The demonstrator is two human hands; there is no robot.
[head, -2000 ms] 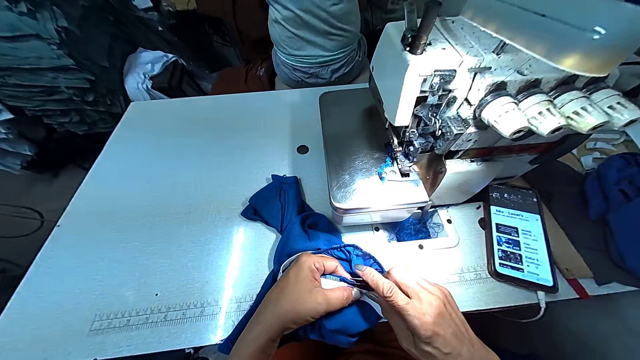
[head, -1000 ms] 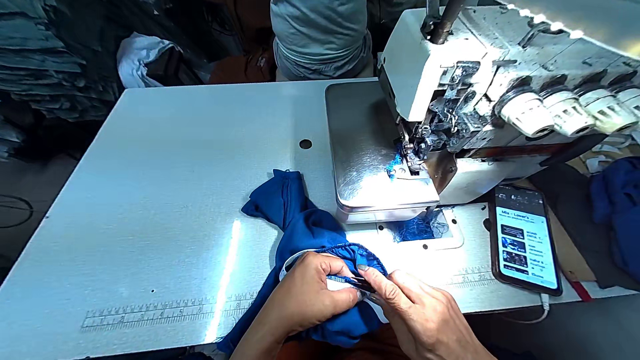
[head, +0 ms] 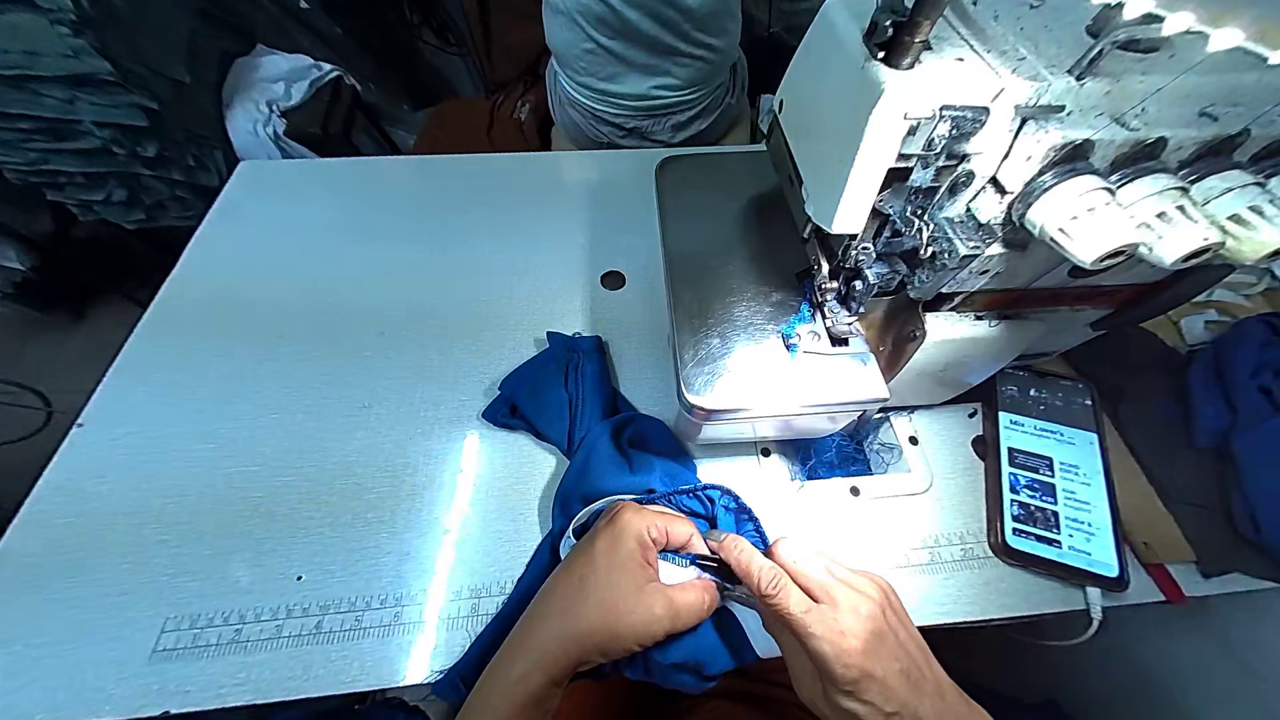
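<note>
A blue fabric garment piece point(head: 625, 450) lies across the front of the table, with an overlocked seam edge and a white band showing near my hands. My left hand point(head: 635, 585) pinches the fabric edge between thumb and fingers. My right hand point(head: 815, 610) holds a small dark metal tool point(head: 725, 575), perhaps thread snips, mostly hidden by the fingers, against the seam. Behind my hands stands an overlock sewing machine point(head: 850, 200); blue thread point(head: 797, 325) hangs at its presser foot, and no fabric lies under the foot.
The white table point(head: 330, 380) bears a printed ruler scale point(head: 330, 620). Blue lint fills a table cutout point(head: 850, 455). A phone point(head: 1055, 480) with a lit screen and white cable point(head: 1090, 615) lies right. Dark blue cloth point(head: 1245, 420) is at far right. A seated person point(head: 645, 70) is beyond the table.
The view has shifted slightly. Both hands stay at the fabric seam, with no plain change in their hold.
</note>
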